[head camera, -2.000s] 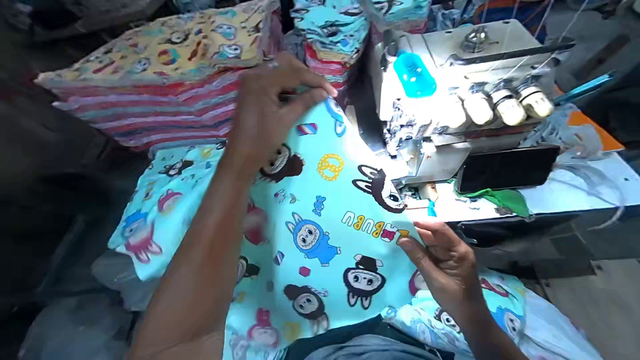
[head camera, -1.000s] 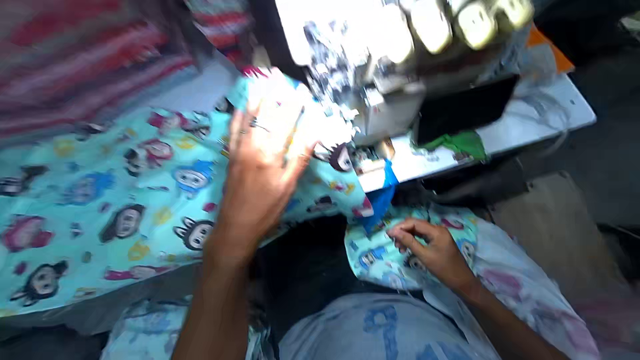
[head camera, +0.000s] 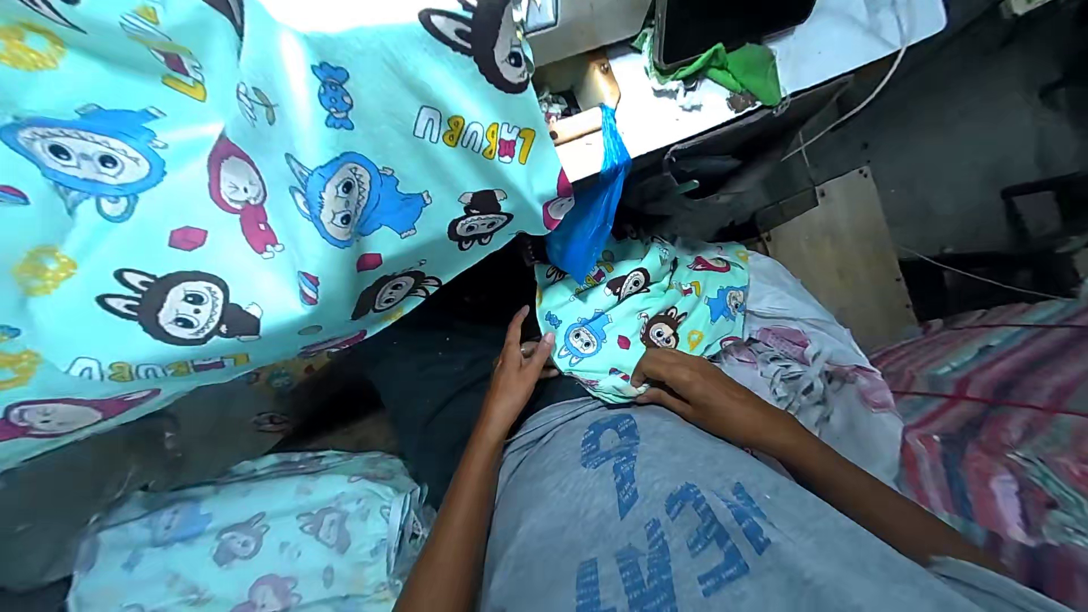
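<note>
A smaller piece of turquoise cartoon-print fabric (head camera: 633, 319) lies bunched on my lap. My right hand (head camera: 693, 387) pinches its lower edge between thumb and fingers. My left hand (head camera: 520, 365) is at the fabric's left edge, fingers apart; whether it touches the cloth is unclear. A large turquoise cartoon-print fabric sheet (head camera: 280, 195) hangs from the sewing table at the upper left, its right corner beside a blue plastic strip (head camera: 591, 208). Only a lower part of the sewing machine (head camera: 586, 30) shows at the top.
A dark phone (head camera: 722, 25) and a green cloth (head camera: 735, 72) lie on the white tabletop (head camera: 850, 64). At lower left is a folded stack of printed fabric (head camera: 246, 540). White cloth with loose scraps (head camera: 799, 374) is right of my lap; striped fabric (head camera: 986, 425) lies beyond.
My left hand has left the large sheet and come down to my lap beside the smaller piece. My right hand now pinches that piece's lower edge. The view has tipped downward.
</note>
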